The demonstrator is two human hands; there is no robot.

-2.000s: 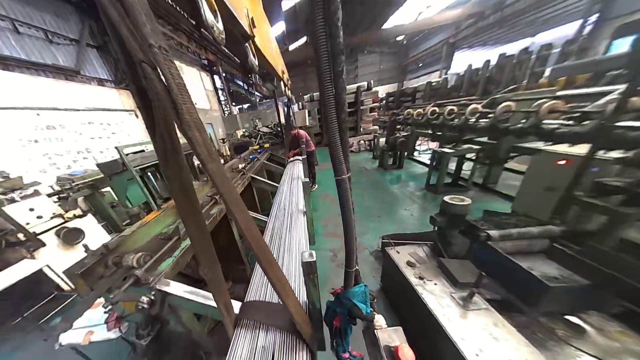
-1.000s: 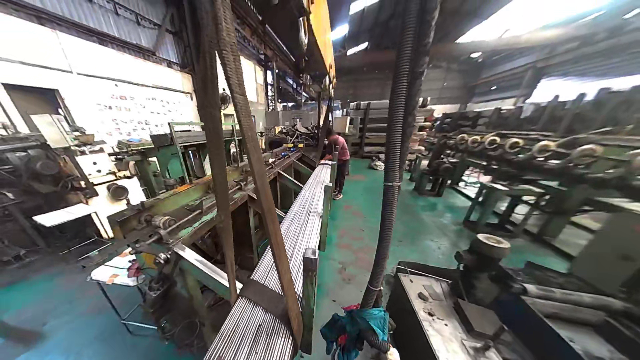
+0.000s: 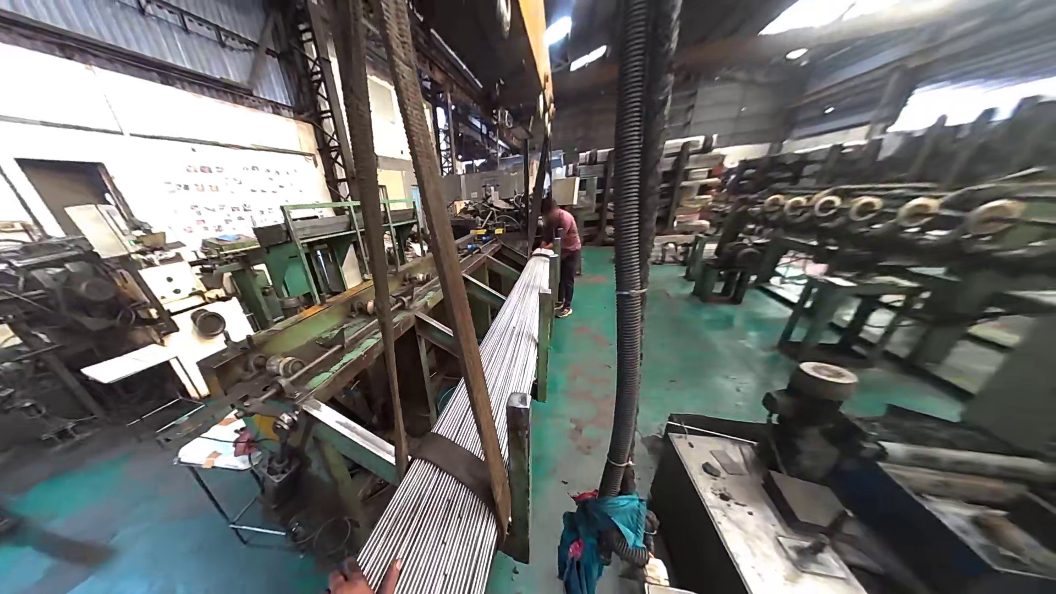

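Observation:
A long bundle of thin metal rods (image 3: 429,528) runs away from me along a green steel rack. At the bottom edge, my left hand (image 3: 360,580) is partly visible at the near left side of the bundle, its fingers apart and touching or just over the rods. My right hand is out of view. A dark lifting sling (image 3: 454,462) wraps around the bundle, and its two straps rise to the upper left. A steel post (image 3: 518,462) stands against the bundle's right side. Near the far end of the rods, a person in a reddish shirt (image 3: 565,231) bends over them.
A ribbed hose (image 3: 629,247) hangs right of the rack, with teal cloth (image 3: 606,528) around its lower end. A metal-topped machine (image 3: 742,495) stands at lower right. Left are the green machine frame (image 3: 330,355) and a small stand (image 3: 219,445). Green floor (image 3: 586,371) runs beside the rack.
My left hand has come into view at the bottom edge beside the rods. The view has swung to the left. The sling is around the bundle in all frames.

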